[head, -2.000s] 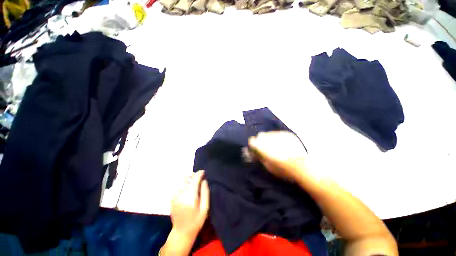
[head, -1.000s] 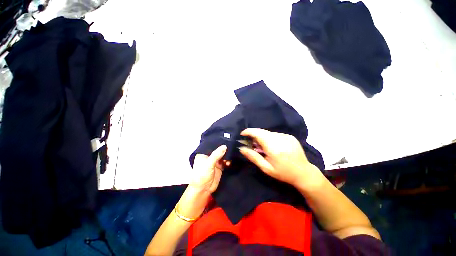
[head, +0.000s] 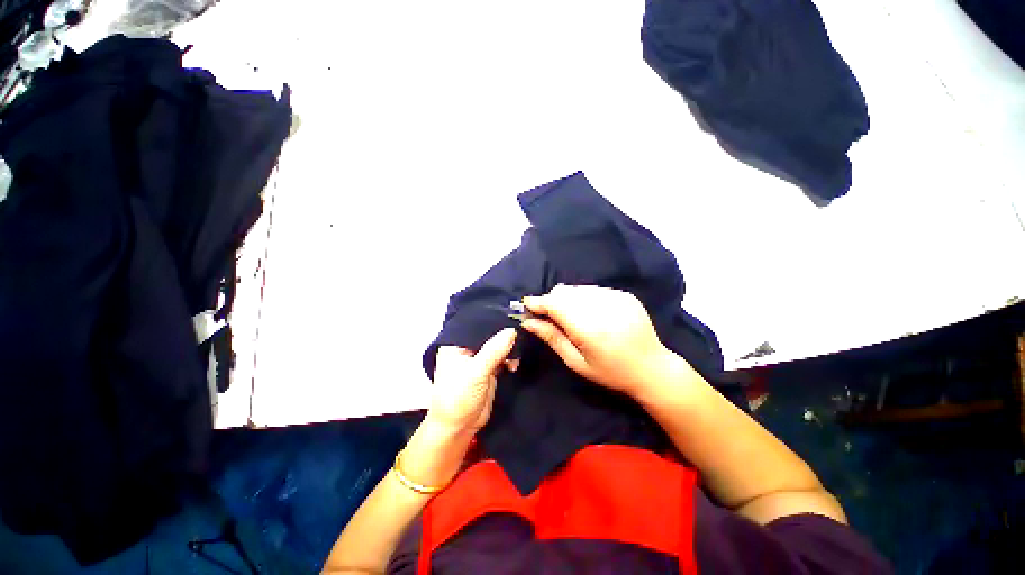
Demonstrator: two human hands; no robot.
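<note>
A navy garment (head: 596, 247) lies bunched at the table's front edge and hangs down over my red apron. My left hand (head: 466, 382) pinches its left part between thumb and fingers. My right hand (head: 596, 337) is closed on a small metallic tool, likely thread snips (head: 518, 312), whose tip points left at the cloth just above my left thumb. Most of the tool is hidden in my fingers. I cannot tell whether a thread is between the blades.
A long dark garment pile (head: 112, 281) hangs over the table edge at left, with a white tag (head: 206, 328) at its side. A separate navy piece (head: 764, 96) lies farther across the white table (head: 382, 146) at right. Blue floor shows below the edge.
My right hand has come back from higher on the cloth to beside my left hand, which now pinches the garment. The tool tip now shows. The view has tilted down.
</note>
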